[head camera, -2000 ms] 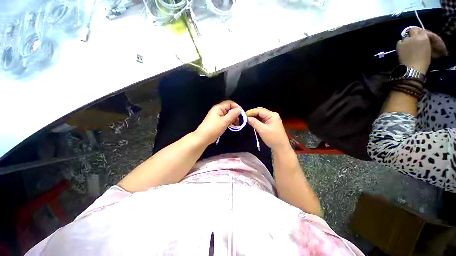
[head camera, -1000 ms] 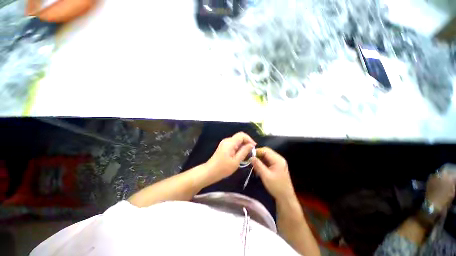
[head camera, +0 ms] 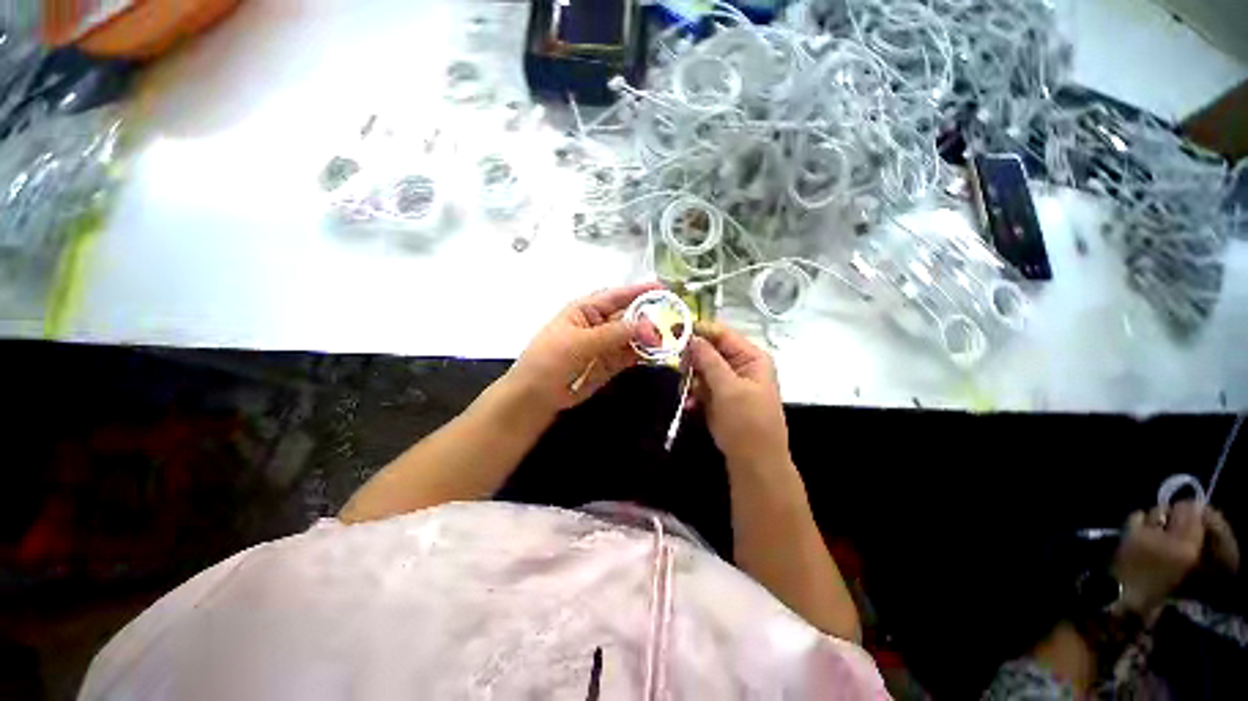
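Note:
A white USB cable is coiled into a small ring and held upright over the table's front edge. My left hand grips the ring's left side, with one short cable end hanging below it. My right hand pinches the ring's right side, and the other short end with its plug hangs down beside the fingers. Both hands are bare. The fingertips behind the ring are partly hidden.
A tangled pile of white cables lies beyond my hands. A phone on a black box, a second phone, clear packs and an orange basket are on the table. At right, a person's hands hold another cable ring.
The view has swung up and left, showing more of the table. My hands have risen from over the lap to the table edge, still holding the ring.

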